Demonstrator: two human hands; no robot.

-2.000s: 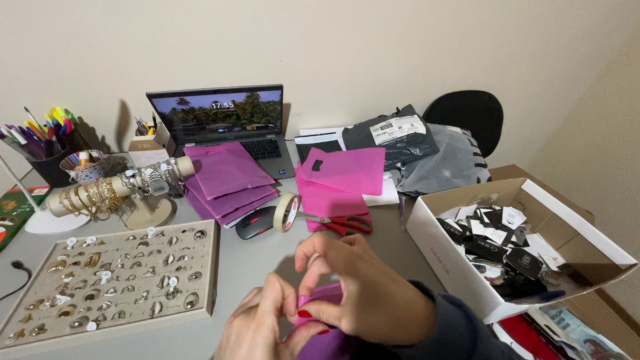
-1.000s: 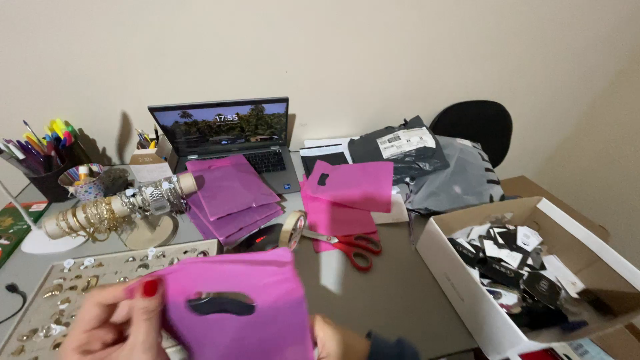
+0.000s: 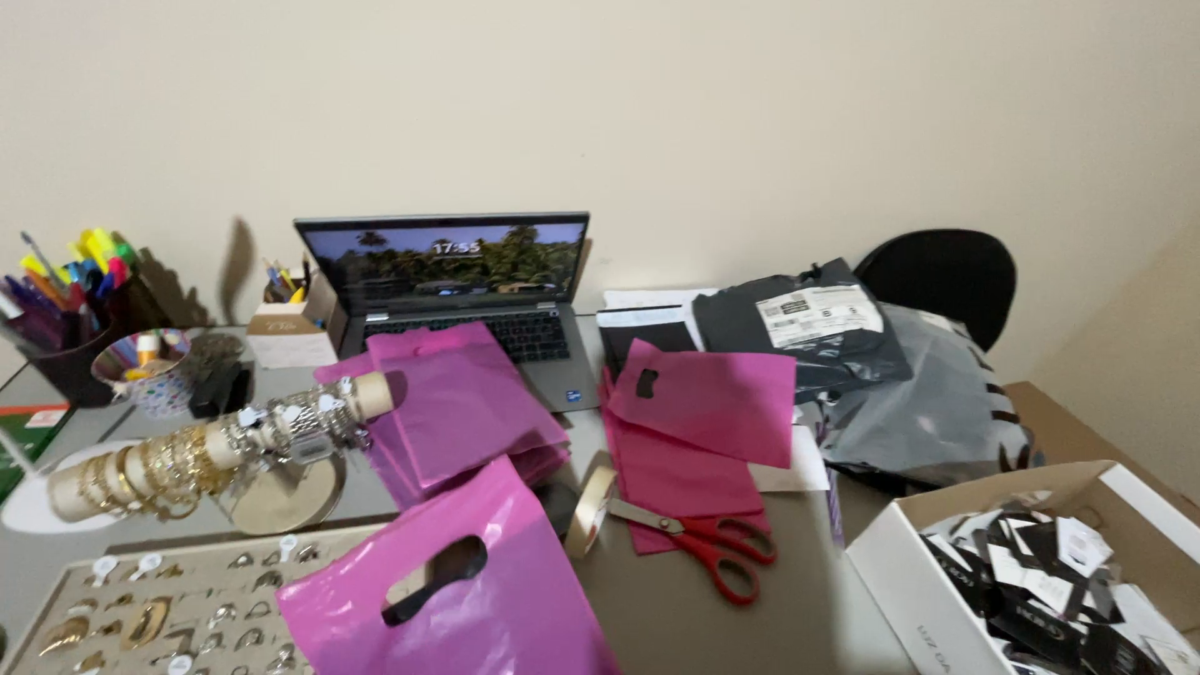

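A pink plastic bag with a die-cut handle [image 3: 487,600] is raised at the bottom of the view, covering part of a ring display tray [image 3: 206,609]. Neither my left hand nor my right hand shows; whatever supports the bag is below the frame. Behind it lie a stack of purple plastic bags [image 3: 469,403] and, to the right, darker pink bags [image 3: 722,403]. Red-handled scissors [image 3: 694,534] rest partly on those pink bags, beside a roll of tape [image 3: 591,511] standing on its edge. A bracelet stand [image 3: 220,445] full of gold and silver bracelets is at left.
An open laptop [image 3: 450,272] stands at the back, near pen holders [image 3: 70,356]. Grey and dark mailing bags [image 3: 797,328] lie at back right, before a black chair [image 3: 947,272]. A cardboard box [image 3: 909,572] of black and white tags is at right.
Both hands, seen earlier at the bottom of the view, have gone out of frame. The pink bag, bunched between the fingers two seconds ago, is now spread out with its handle hole showing.
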